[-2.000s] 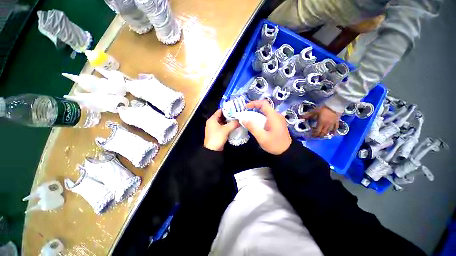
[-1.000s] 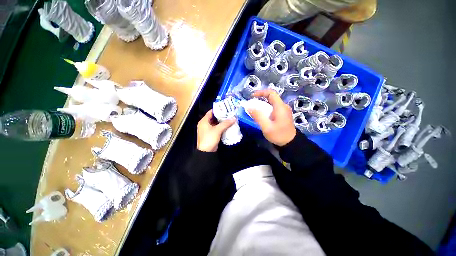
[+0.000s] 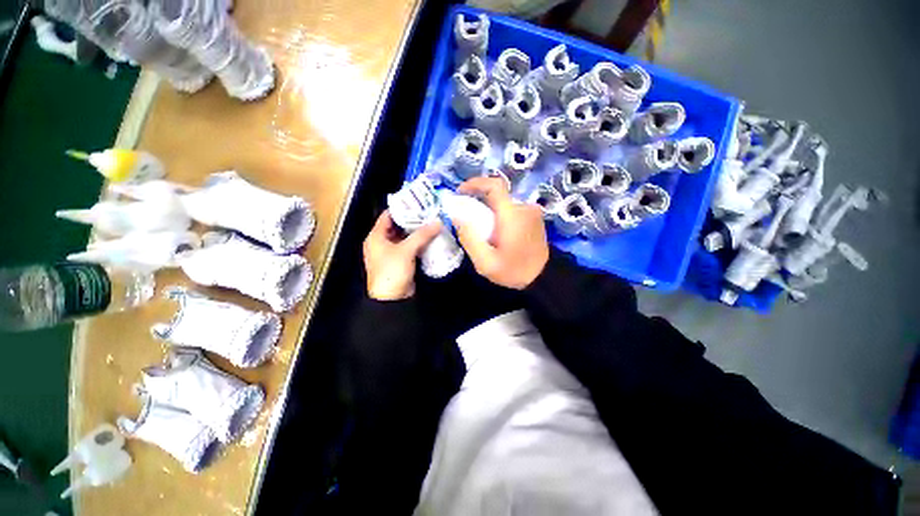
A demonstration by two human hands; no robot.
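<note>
My left hand [image 3: 395, 258] is closed on a grey-white moulded sleeve part [image 3: 414, 205], held over my lap at the near left corner of the blue tray [image 3: 666, 270]. The sleeve's ruffled rim points down towards me. My right hand [image 3: 511, 240] grips a small white glue bottle [image 3: 471, 217] against the sleeve's upper end. The fingers hide most of the bottle and its nozzle. Several standing sleeves with notched open ends fill much of the tray.
On the tan bench [image 3: 318, 111] at left lie several sleeves [image 3: 217, 325], white glue bottles [image 3: 131, 217], a yellow-tipped bottle [image 3: 126, 164] and a water bottle [image 3: 61, 292]. Long-armed grey parts [image 3: 797, 207] heap in a bin right of the tray. A green conveyor [image 3: 40, 181] runs beyond the bench.
The other person's arm and hand have left the tray. The whole view has shifted, so bench and tray sit further left and higher. Both my hands still hold the sleeve and bottle.
</note>
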